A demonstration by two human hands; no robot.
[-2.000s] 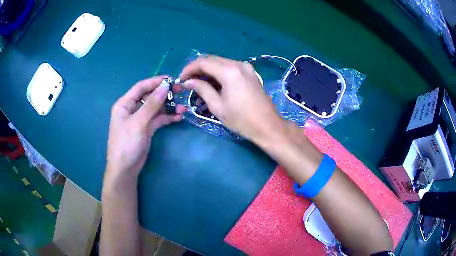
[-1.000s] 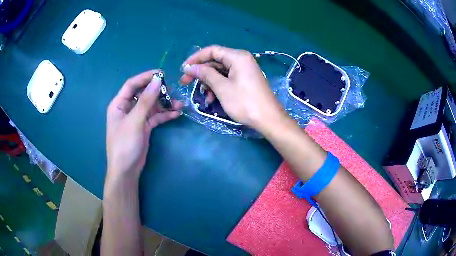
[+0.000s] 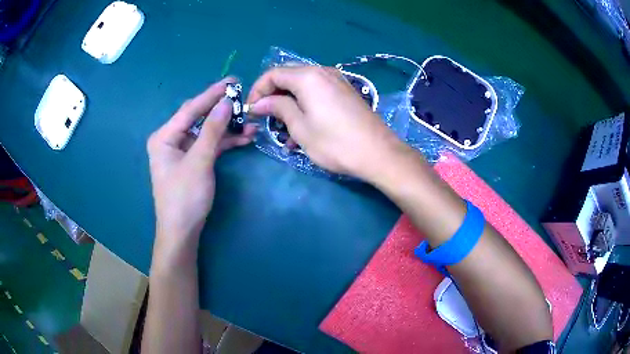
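My left hand holds a small dark circuit board with white connectors between thumb and fingers. My right hand pinches a tiny white plug at the board's right edge; whether it is seated I cannot tell. Under my right hand a black-backed half with a white rim lies on clear plastic film, largely hidden. A second black-backed half lies to its right on film, with a thin white lead wire running from it.
Two white covers lie at the upper left. A red foam mat lies at the lower right, with a white unit partly under my right forearm. A screw feeder stands at the right edge. Cardboard shows at the lower left.
One second ago the right fingers were apart from the board; now they meet its right edge with the plug. The view has shifted slightly, moving the bench items a little.
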